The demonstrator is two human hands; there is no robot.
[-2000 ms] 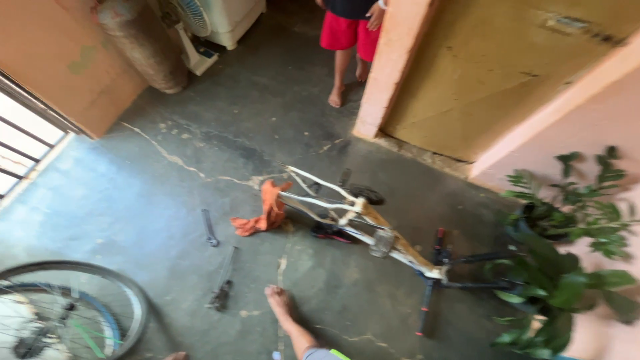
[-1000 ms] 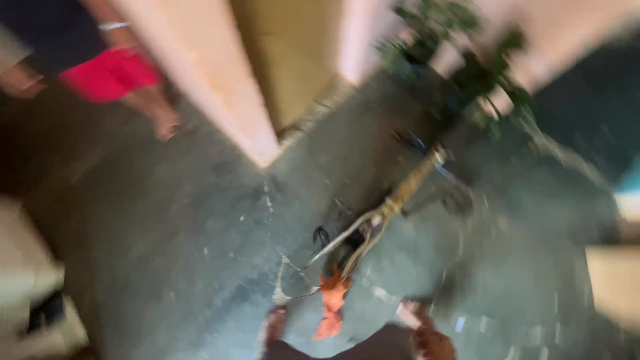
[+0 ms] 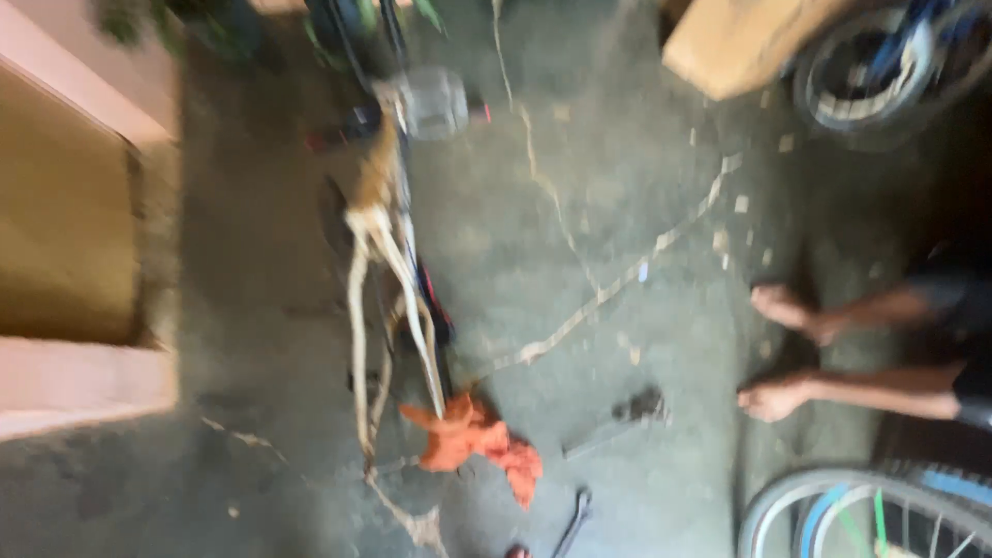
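Neither of my hands shows in the head view. A bicycle frame (image 3: 407, 271), white with a tan part, lies on the floor left of centre, its image blurred. An orange cloth (image 3: 480, 446) hangs over or lies against one end of its tubes. To the right of the cloth rests a small dark metal part with a thin rod (image 3: 642, 406). A wrench (image 3: 573, 521) lies on the floor below them. At the lower right are bicycle wheels (image 3: 763, 515) with blue on a rim.
A person's bare feet (image 3: 779, 395) and legs enter from the right. A blue bicycle's wheel (image 3: 872, 70) stands at the upper right beside a cardboard-coloured box (image 3: 744, 46). Potted plants (image 3: 225, 27) are at the top left, near a pink wall (image 3: 85, 380) and doorway. Cracks run through the floor.
The view has turned widely. The person in red shorts seen earlier is out of view; the blue wheel and box now show at the upper right.
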